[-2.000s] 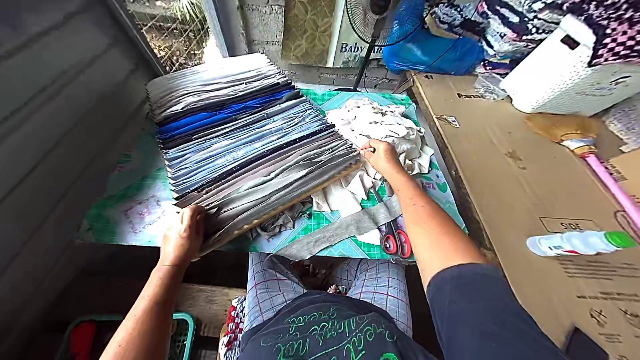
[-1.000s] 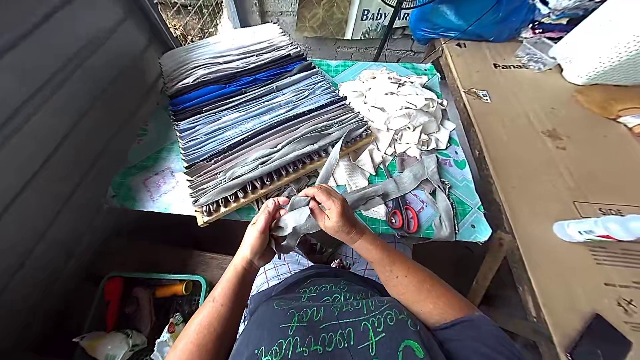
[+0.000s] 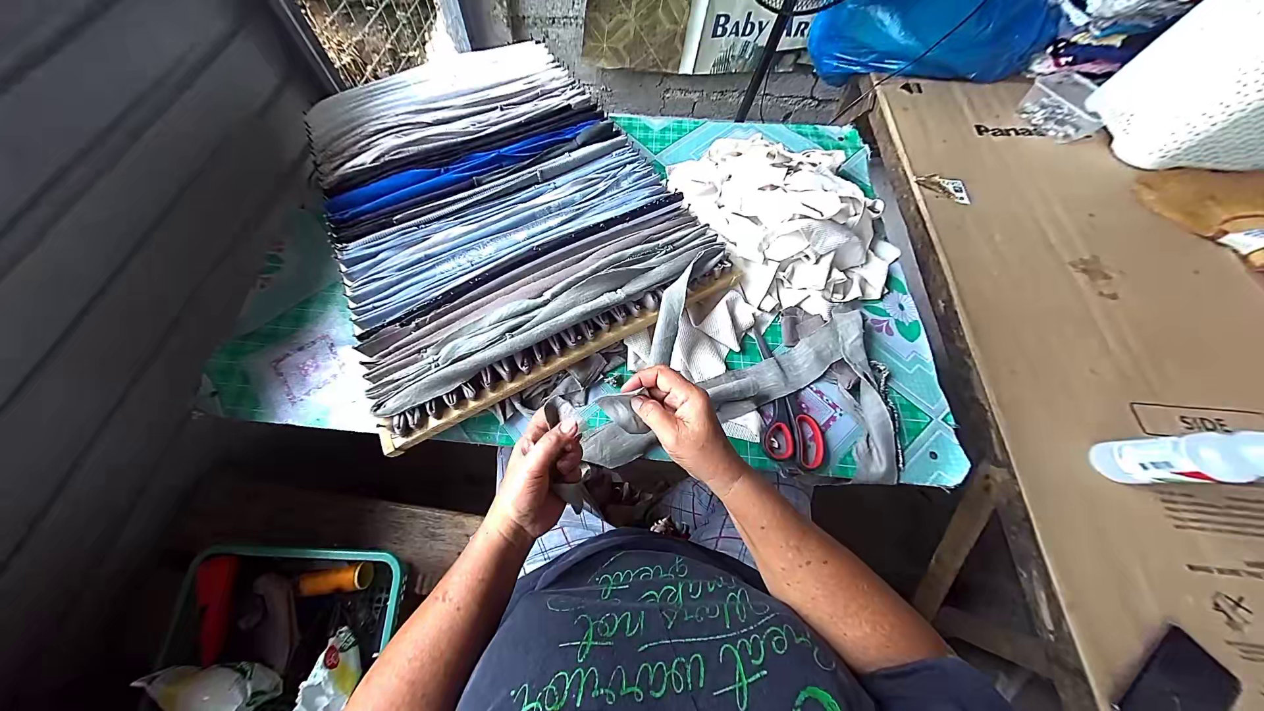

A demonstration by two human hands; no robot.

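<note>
My left hand (image 3: 541,472) pinches one end of grey fabric strips, and my right hand (image 3: 683,415) pinches a grey fabric strip (image 3: 624,441) close beside it. One narrow strip runs from my right hand up to the lower right corner of a wooden frame (image 3: 533,380). Across that frame lie tightly packed fabric strips (image 3: 494,217) in white, grey, blue and black. A longer grey strip (image 3: 780,373) trails right over the scissors, whose red and black handles (image 3: 794,441) show. A heap of white cloth pieces (image 3: 790,222) lies right of the frame.
A green patterned cloth (image 3: 913,395) covers the table. Flattened cardboard (image 3: 1076,326) on the right bears a white bottle (image 3: 1175,458), a dark flat object (image 3: 1177,676) and a white basket (image 3: 1185,89). A green plastic basket (image 3: 395,592) stands low at left; a wooden wall (image 3: 128,247) is beside the frame.
Two seconds ago both hands held the frame's edges; it then lay on the table with both hands on grey strips. Since one second ago, my hands have moved slightly apart.
</note>
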